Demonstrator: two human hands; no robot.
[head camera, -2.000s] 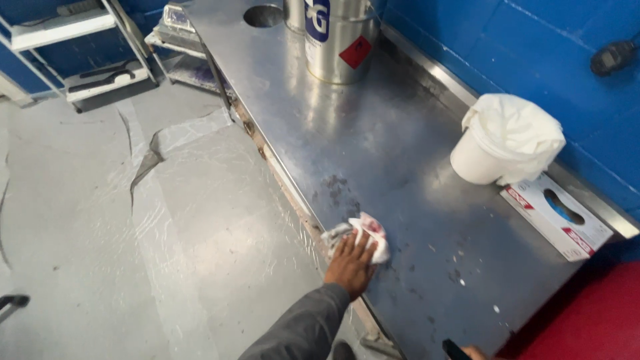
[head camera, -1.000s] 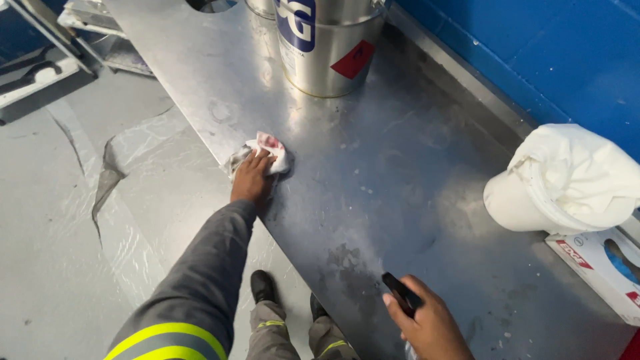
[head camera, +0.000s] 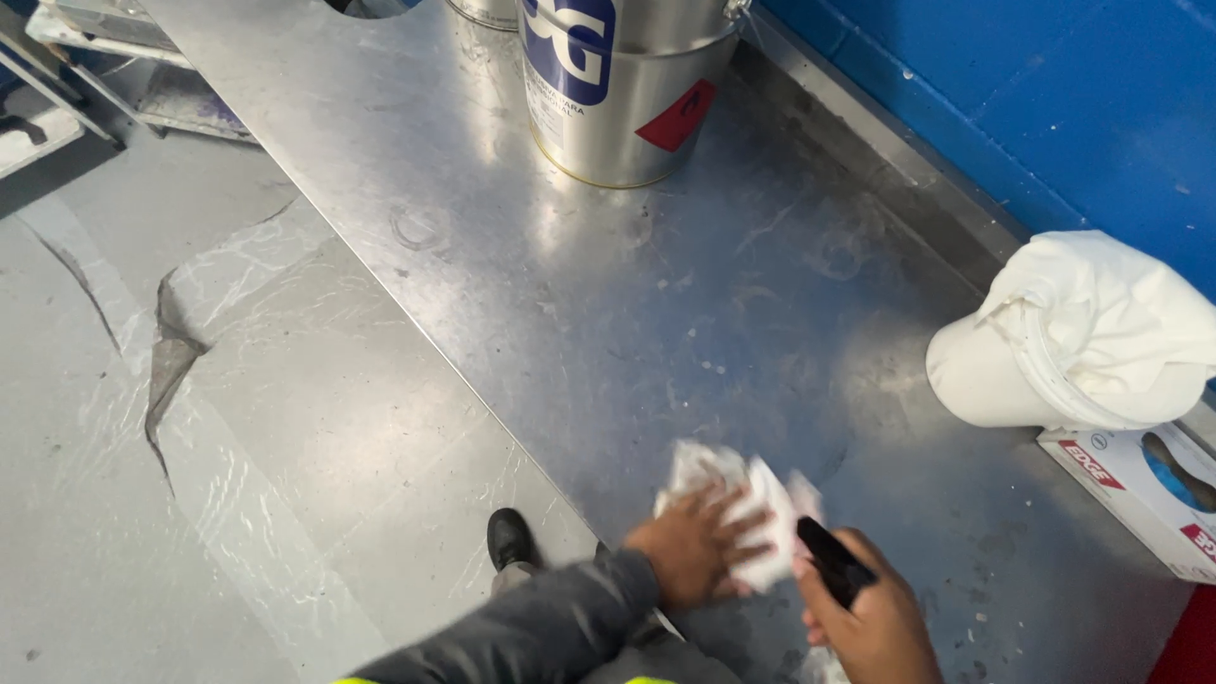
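Note:
My left hand (head camera: 698, 551) presses a crumpled, stained white cloth (head camera: 774, 513) flat on the stainless steel tabletop (head camera: 608, 351), fingers spread over it. Just to its right, my right hand (head camera: 869, 608) is wrapped around a bottle with a black spray head (head camera: 834, 562); most of the bottle is hidden by the hand and the frame's lower edge. Dark wet-looking spots mark the metal around and below both hands. The cloth and left hand are slightly blurred.
A large metal pail (head camera: 617, 104) with a red flammable label stands at the top, another can (head camera: 484, 11) behind it. At right are a white bucket (head camera: 988, 370) holding white cloth and a glove box (head camera: 1121, 494). A blue wall (head camera: 1073, 114) borders the table; torn floor covering (head camera: 176, 351) lies left.
The left hand and cloth have come from near the table's front edge, below the pail, to beside the right hand. The spray head was apart from the cloth one second ago.

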